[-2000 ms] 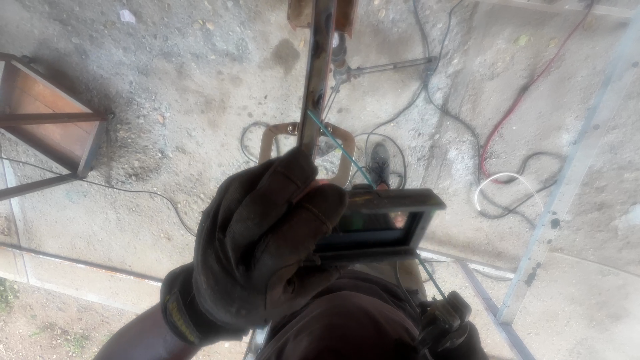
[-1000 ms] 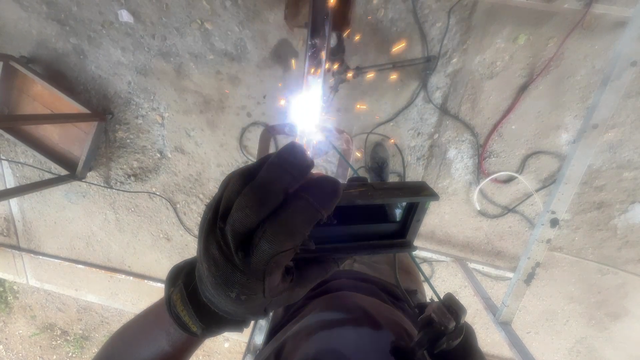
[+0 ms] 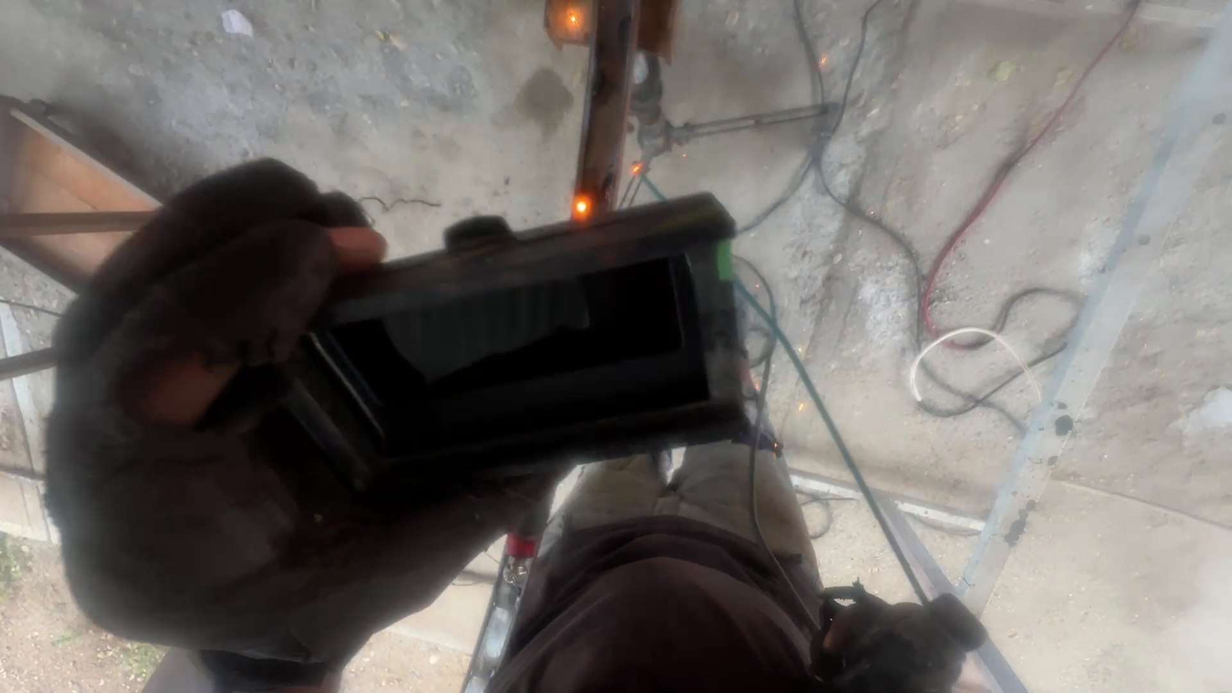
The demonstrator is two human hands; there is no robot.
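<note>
My left hand [image 3: 221, 404], in a dark, worn glove with bare fingertips showing, grips a black-framed welding filter window [image 3: 539, 337] by its left end. The window is large in view, close to the camera. Behind its top edge runs a rusty steel bar [image 3: 608, 106], with a glowing orange spot [image 3: 581, 206] near its visible lower end. At the bottom right, my right hand [image 3: 890, 640], also in a dark glove, is closed around something dark, from which a thin green rod [image 3: 837, 433] slants up behind the window. The held part is mostly hidden.
A rusty metal frame with a panel [image 3: 77, 183] is at the left. Dark cables, a red cable [image 3: 1001, 183] and a white loop [image 3: 972, 332] lie on the concrete ground at the right. A long pale metal bar [image 3: 1097, 308] crosses the right side.
The bright welding arc seen a second ago has gone out, leaving glowing spots and a few sparks. My left hand and the filter window have come up nearer the camera.
</note>
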